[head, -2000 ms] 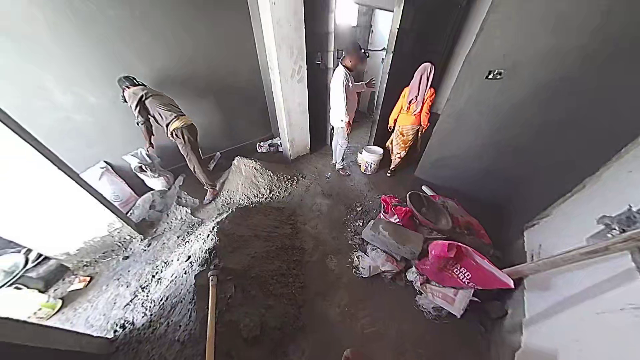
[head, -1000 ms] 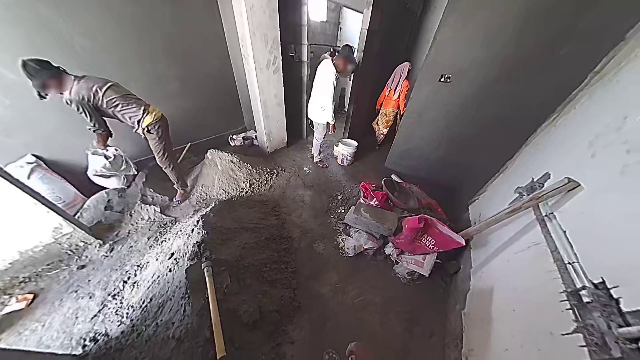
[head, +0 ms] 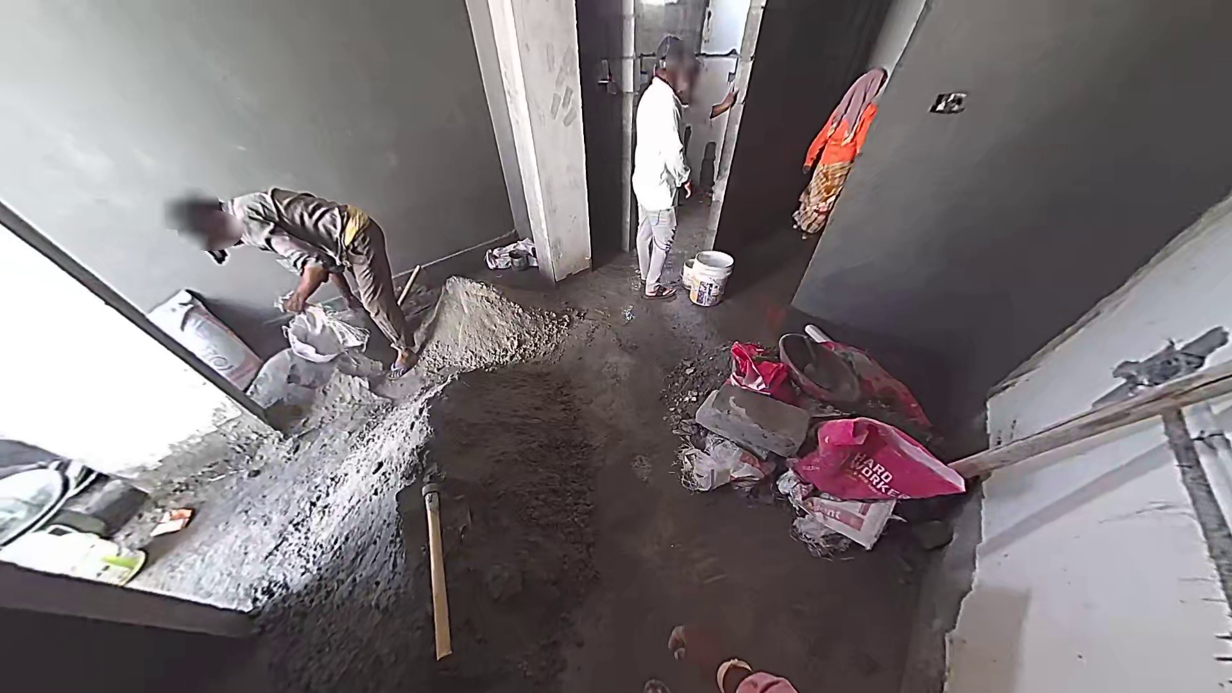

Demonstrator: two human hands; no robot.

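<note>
My right hand (head: 697,645) shows at the bottom edge, right of the middle, with a bangle at the wrist and a pink sleeve. It hangs above the bare dark floor; its fingers are too blurred to read, and I see nothing held in it. A small part of something shows at the edge beside it, too cut off to name. My left hand is out of view. Left of the visible hand, a wooden tool handle (head: 438,573) rests on dark, damp mortar or sand (head: 520,462), its head hidden in the material.
A person (head: 327,226) bends over a white sack (head: 322,335), near a grey heap (head: 486,322). A person in white (head: 659,154) stands by buckets (head: 710,277); one in orange (head: 839,144) is partly behind a wall. Sacks (head: 876,462), a block (head: 753,421), and a wooden pole (head: 1097,423) lie right.
My right hand has come further into view at the bottom. The person in white has an arm raised toward the door frame, lowered one second ago. The view has shifted.
</note>
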